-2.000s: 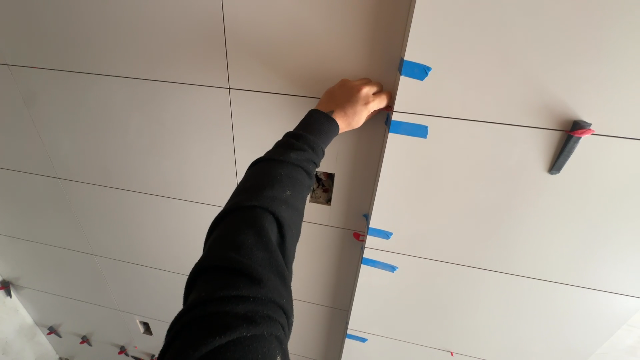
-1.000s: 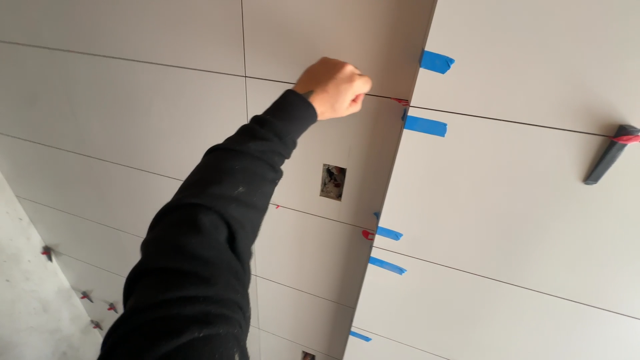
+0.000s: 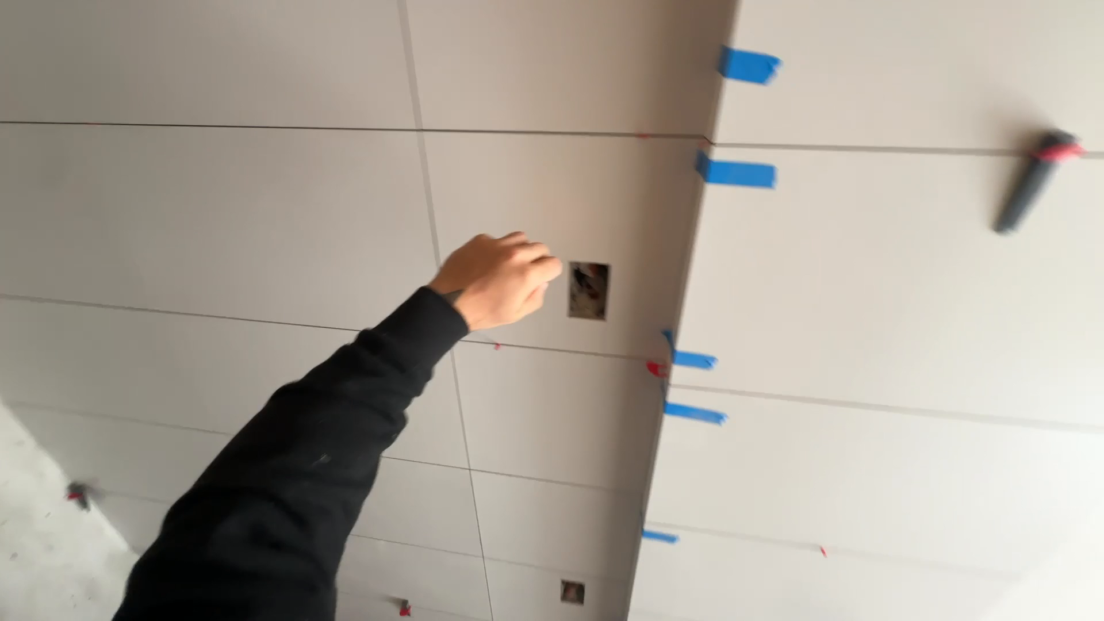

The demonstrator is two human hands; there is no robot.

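Note:
My left hand [image 3: 503,280], in a black sleeve, is raised in front of a wall of large light tiles [image 3: 535,190]. Its fingers are curled, and what may be inside them is hidden. Just right of the fingers is a rectangular cutout [image 3: 589,291] with wiring or debris inside. Blue tape strips [image 3: 740,172] cross the inside corner between the two tiled walls. A small red plastic piece [image 3: 657,368] sits in that corner, below and right of the hand. My right hand is out of view.
At the right, a dark tool or wedge with a red part [image 3: 1028,181] sticks out from a tile joint. A second cutout [image 3: 573,592] is low on the wall. Small red and dark pieces [image 3: 78,495] stand near the unfinished grey surface [image 3: 34,517] at lower left.
My left hand has moved away from the wall corner by the upper tape strips, first leftward along the joint, then down beside the cutout.

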